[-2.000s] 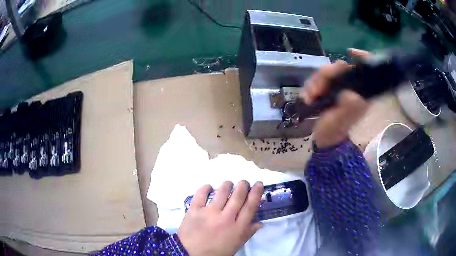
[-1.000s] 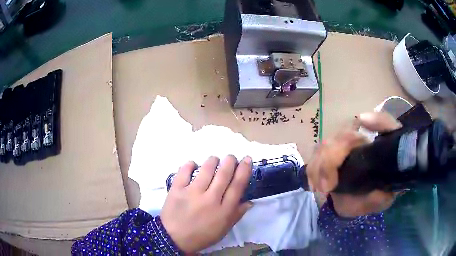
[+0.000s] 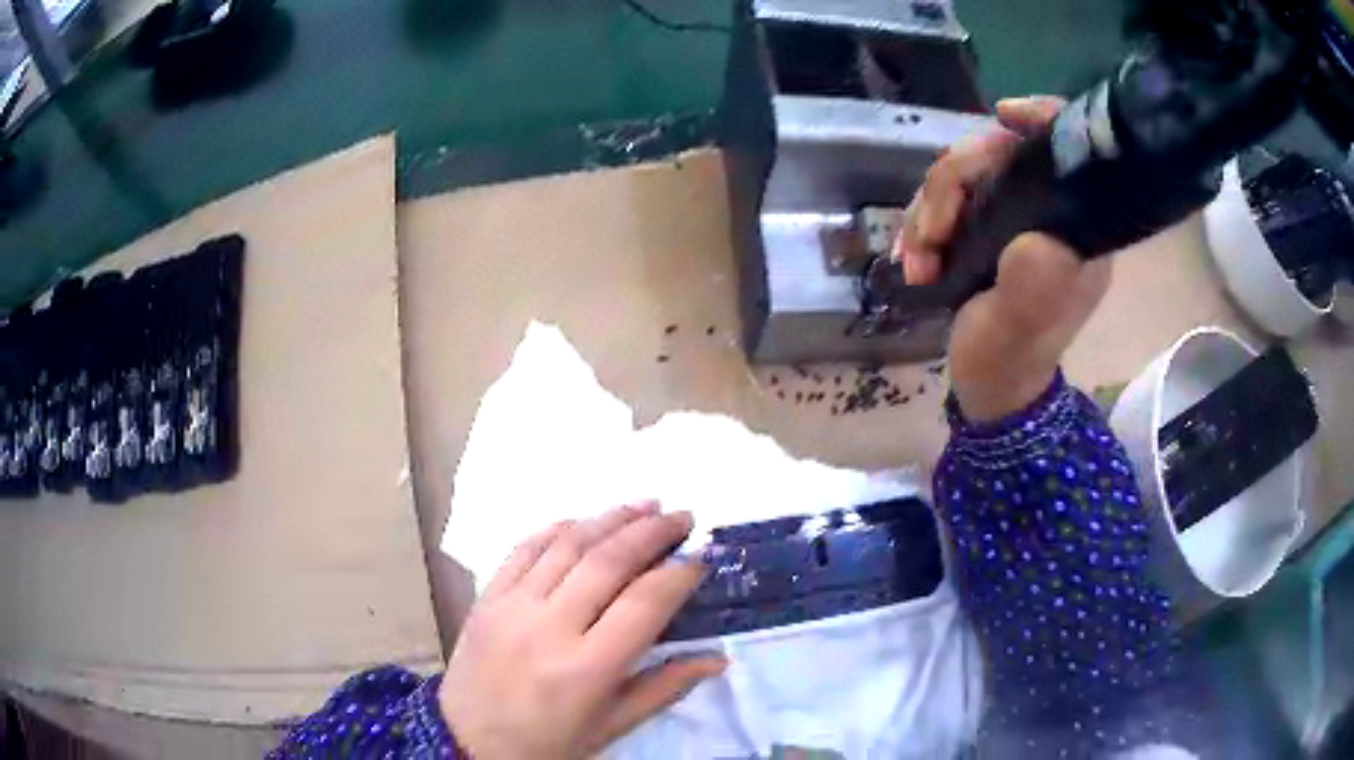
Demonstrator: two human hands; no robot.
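Note:
A long black plastic housing [image 3: 817,569] lies flat on the white cloth [image 3: 557,431]. My left hand [image 3: 579,631] rests over the housing's left end and holds it down. My right hand [image 3: 1025,282] grips the black electric screwdriver [image 3: 1129,156], tilted, with its lower end at the front fitting of the screw feeder [image 3: 832,282]. The screwdriver's tip is hidden behind my fingers. Small dark screws [image 3: 861,389] lie scattered in front of the feeder.
Finished assemblies [image 3: 134,371] stand in a row on the left cardboard sheet [image 3: 319,564]. At the right, a white bowl [image 3: 1255,549] holds a black part, and another white bowl [image 3: 1230,245] with black parts is behind it.
My right hand and the screwdriver have moved from beside the housing's right end up to the feeder. My left hand has shifted left on the housing, uncovering more of it. The camera view has shifted.

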